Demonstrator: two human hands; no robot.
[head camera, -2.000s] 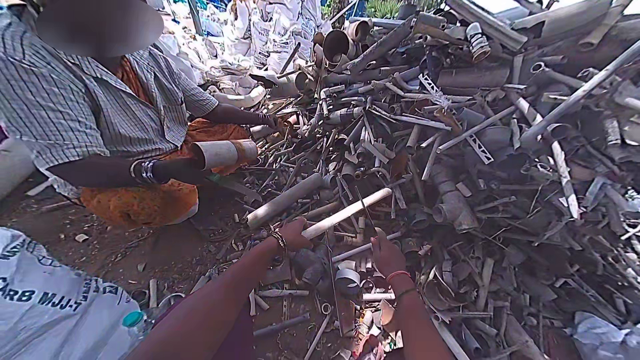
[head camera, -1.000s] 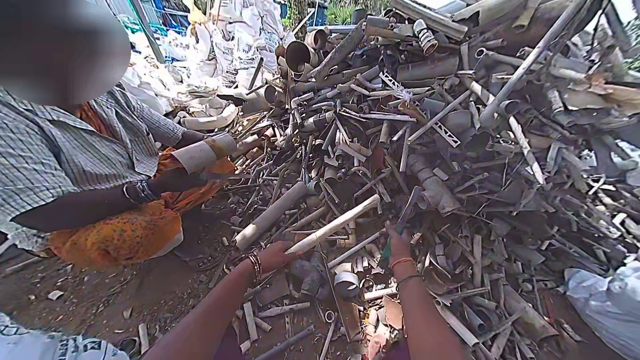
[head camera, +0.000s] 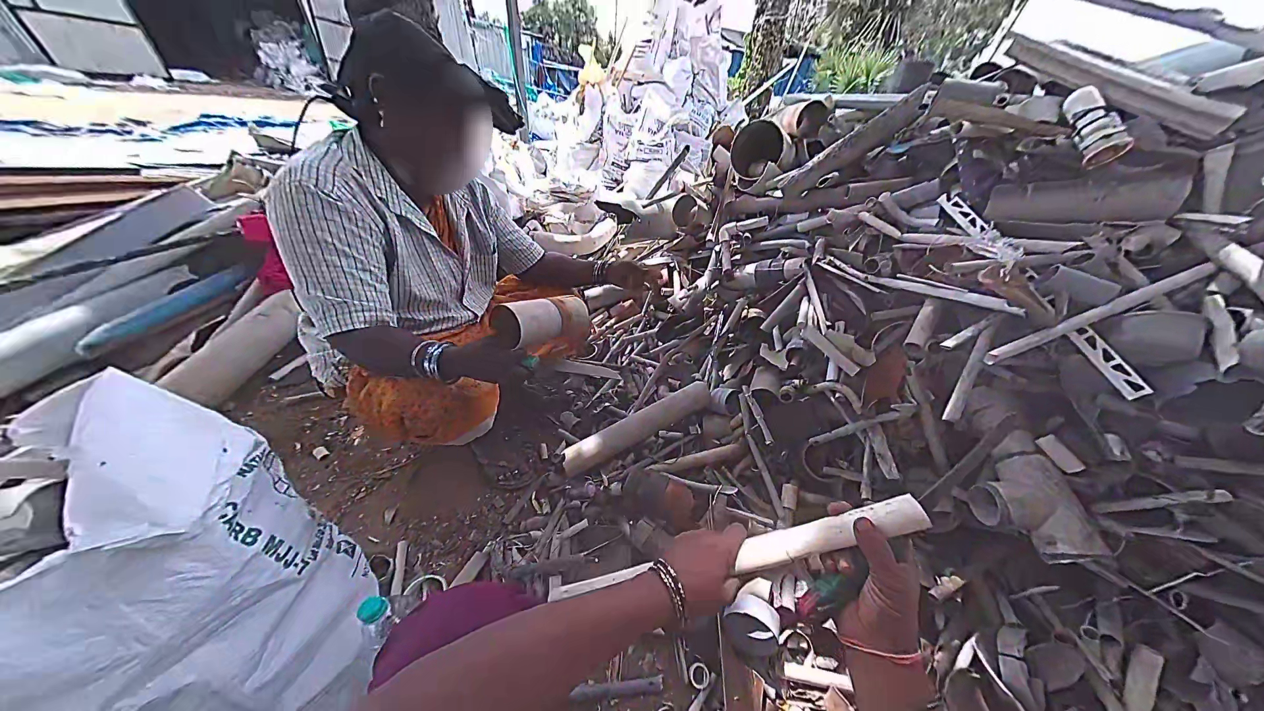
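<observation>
A pale plastic pipe slants across the lower middle of the view. My left hand, with bangles at the wrist, is closed around its middle part. Near the pipe's right end is my right hand, its thumb and fingers against the pipe. Something dark green shows at my right palm, mostly hidden. Below the pipe, among the scrap, lies a short white pipe piece. Beyond my hands a thicker grey pipe rests on the pile.
A large heap of scrap pipes and fittings fills the right side. A co-worker sits at the left, holding a wide pipe piece. A white woven sack and a bottle are at the lower left.
My right hand has come onto the pipe's right end; one second ago it was apart from the pipe, holding a dark tool. The view has swung left.
</observation>
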